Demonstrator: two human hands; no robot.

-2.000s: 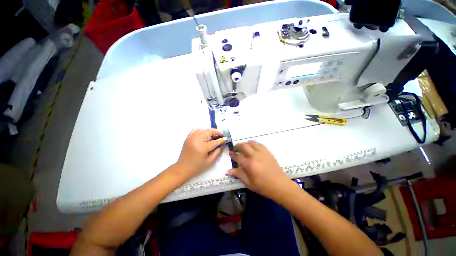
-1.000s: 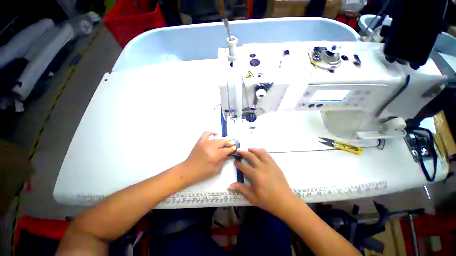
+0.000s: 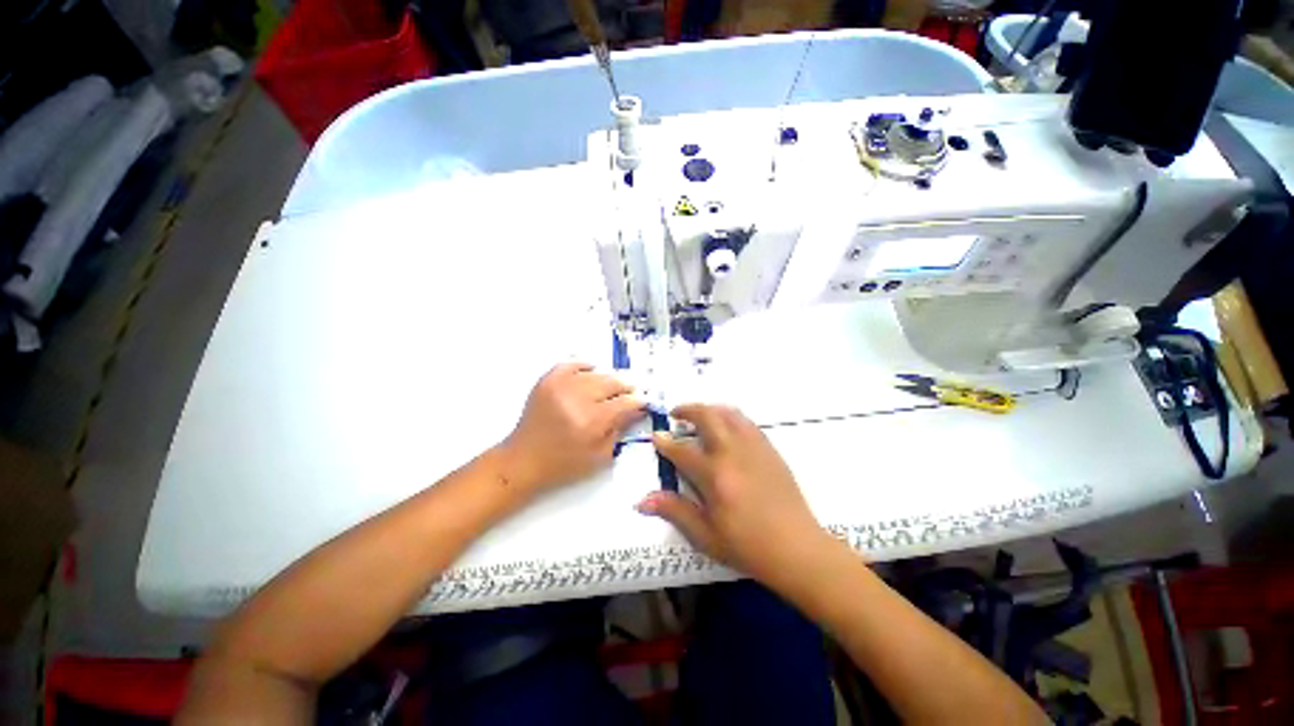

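A narrow dark strap piece [image 3: 666, 462] lies on the white table in front of the needle area [image 3: 656, 341] of the white sewing machine [image 3: 837, 213]. Part of the dark strip also shows beside the presser foot. My left hand [image 3: 575, 420] pinches the strip from the left, just below the foot. My right hand [image 3: 727, 475] holds it from the right, fingertips close to the left hand's and thumb lower on the strip. The fingers hide part of the strip. A small pale or bluish bit shows at the fingertips; I cannot tell what it is.
Yellow thread snips [image 3: 976, 399] lie right of the needle. A control box [image 3: 1175, 386] with black cable sits at the table's right. A pale blue rim [image 3: 468, 121] stands behind. Dark strips [image 3: 1050, 617] hang below right. A red container [image 3: 341, 64] stands at the back left.
The camera view has shifted slightly. Both hands stay on the strip near the foot. The bluish bit at the fingertips shows less, and a short dark end now shows under my left hand.
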